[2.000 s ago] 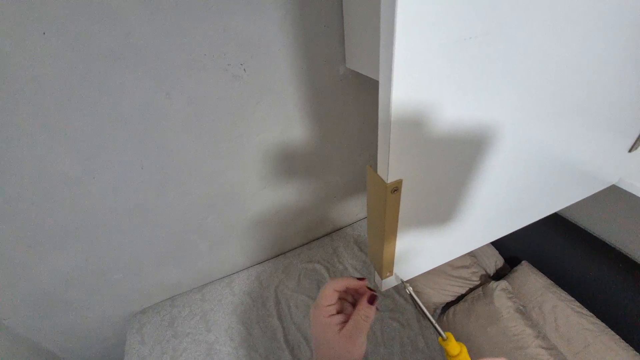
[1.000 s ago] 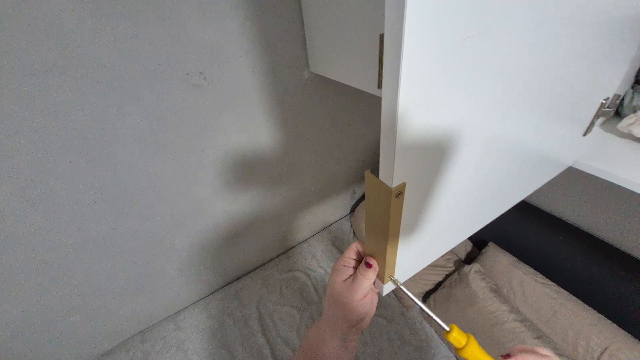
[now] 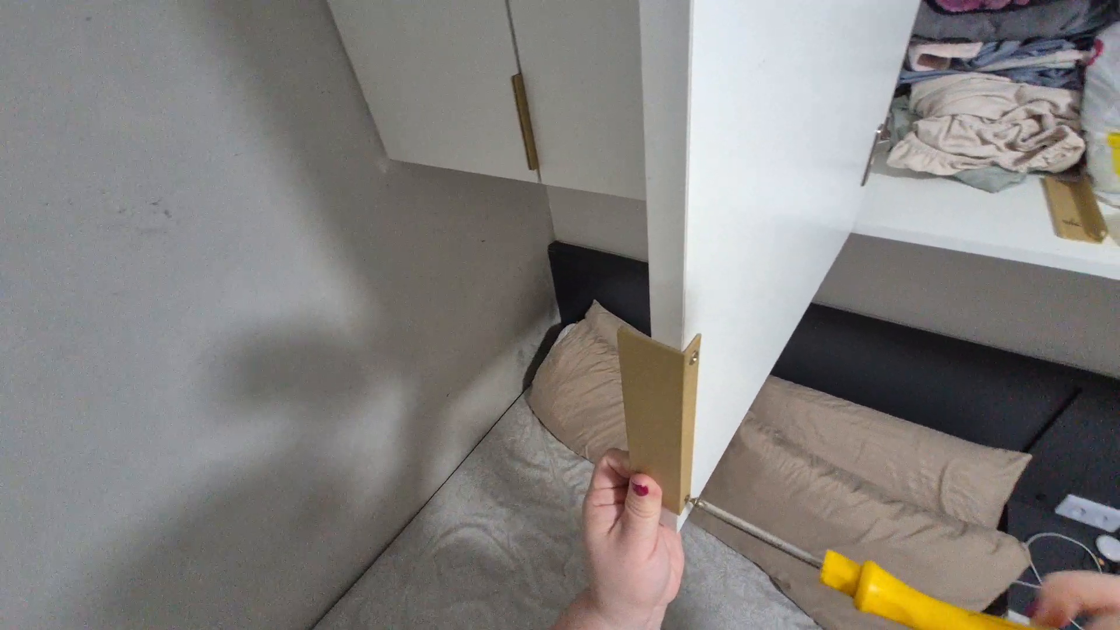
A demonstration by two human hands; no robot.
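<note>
A gold metal edge handle (image 3: 654,420) sits on the lower front corner of a white cabinet door (image 3: 752,219). My left hand (image 3: 632,534) pinches the handle's lower end between thumb and fingers. A screwdriver with a yellow handle (image 3: 910,599) has its tip at the screw (image 3: 691,502) low on the handle's side flange; another screw (image 3: 696,357) shows near the top. At the lower right edge, my right hand (image 3: 1072,599) is partly in view at the screwdriver's rear end; the frame edge cuts it off, and its grip is not clear.
Folded clothes (image 3: 993,127) and another gold handle (image 3: 1074,210) lie on the open cabinet's shelf (image 3: 971,219). A closed cabinet (image 3: 437,87) is behind the door at left. Below are a bed (image 3: 472,542), beige pillows (image 3: 884,455) and a black headboard (image 3: 919,354). A grey wall (image 3: 175,262) stands left.
My left hand was beside the handle's bottom two seconds ago and now grips it. The screwdriver tip has come to the lower screw. The view has shifted, showing more of the shelf and bed.
</note>
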